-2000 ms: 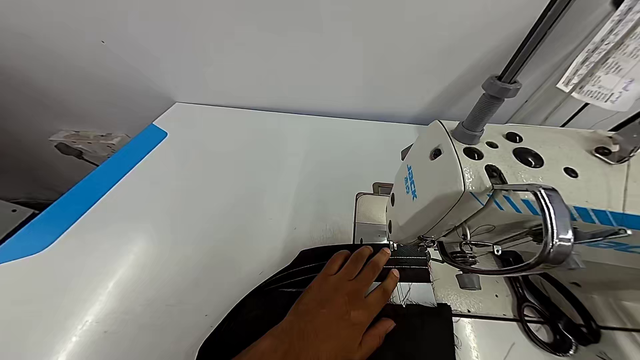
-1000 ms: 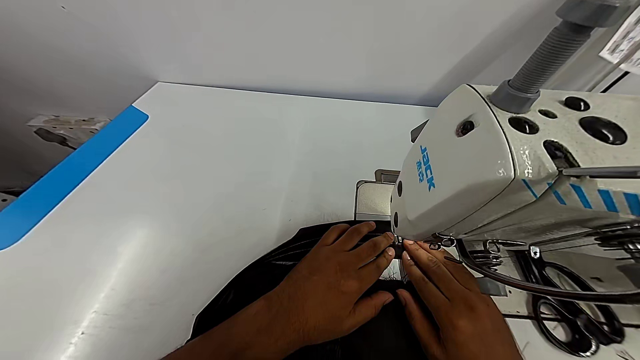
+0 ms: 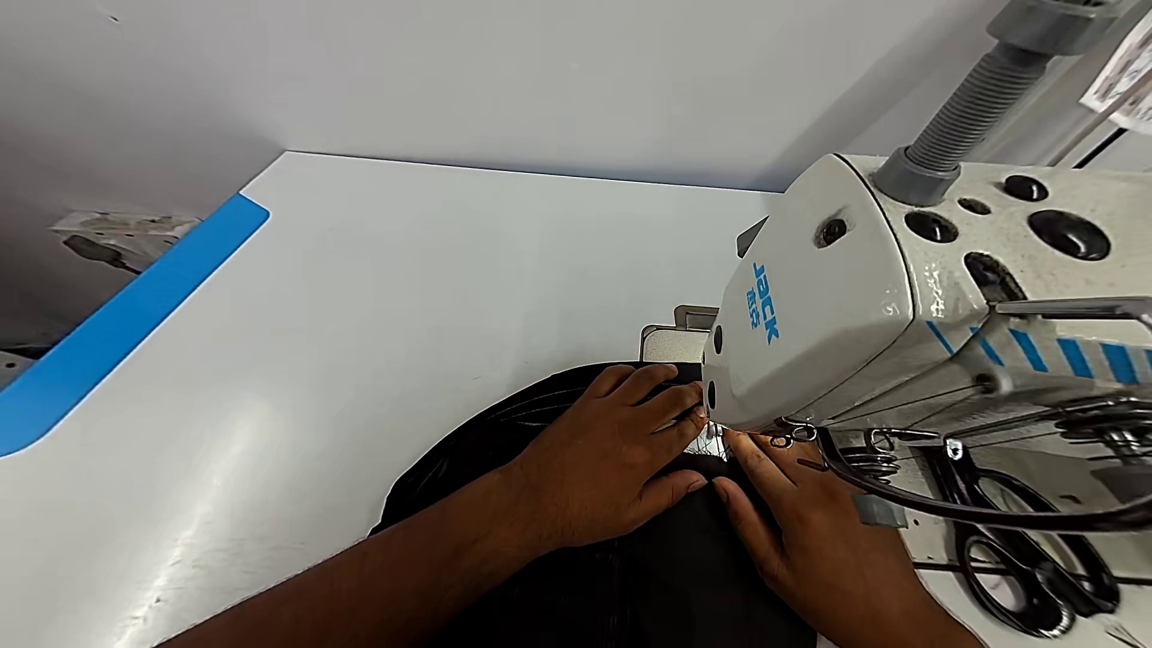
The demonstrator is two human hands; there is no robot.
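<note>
Black fabric lies over the front of the table and runs under the head of a white Jack sewing machine. My left hand presses flat on the fabric, left of the needle area, with its fingertips close to the machine head. My right hand rests on the fabric to the right of it, its index fingertip beside the needle area and partly behind the thread guides. Between the two hands a small patch of bright metal plate shows with loose threads on it. The needle itself is hidden.
Black-handled scissors lie on the machine bed at the right. A curved metal guard stands out in front of the machine. The white table has a blue edge strip at the left. A wall socket with a plug is beyond it.
My right hand, out of view two seconds ago, has come onto the fabric beside my left hand. The view has moved nearer to the machine. Since one second ago the hands have stayed nearly in place.
</note>
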